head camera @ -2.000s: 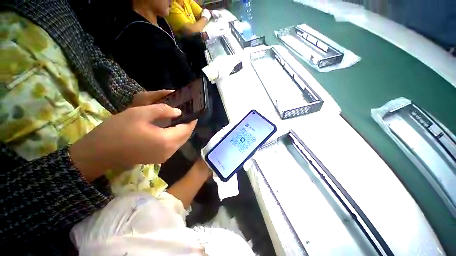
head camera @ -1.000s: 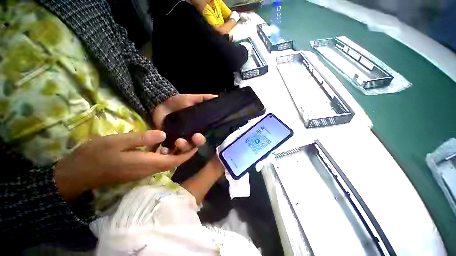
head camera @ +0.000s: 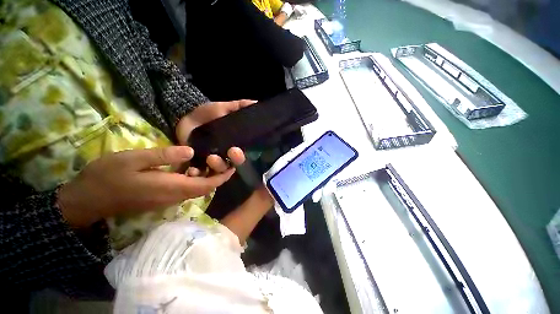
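Note:
The smartphone (head camera: pixel 313 170) shows a QR code on a pale lit screen. It is tilted, screen up, beside the near chassis. My left hand (head camera: pixel 291 219), in a thin white glove, holds it from below; most of the hand is hidden behind it. The bare wrist and white sleeve run to the lower left. My right hand is not in view. A neighbouring person's two bare hands hold a dark second smartphone (head camera: pixel 258 127), just left of the lit one.
A long open chassis (head camera: pixel 399 245) lies on the white bench edge. Another chassis (head camera: pixel 384 104) is behind it, with more farther up. A chassis on plastic film (head camera: pixel 451 83) lies on the green surface. The neighbour's checked sleeves (head camera: pixel 138 61) and a person in black are at left.
The neighbour's phone moved right, towards my phone, and its screen went dark. The view shifted, so my phone and the bench chassis appear farther right. My left hand still holds the phone.

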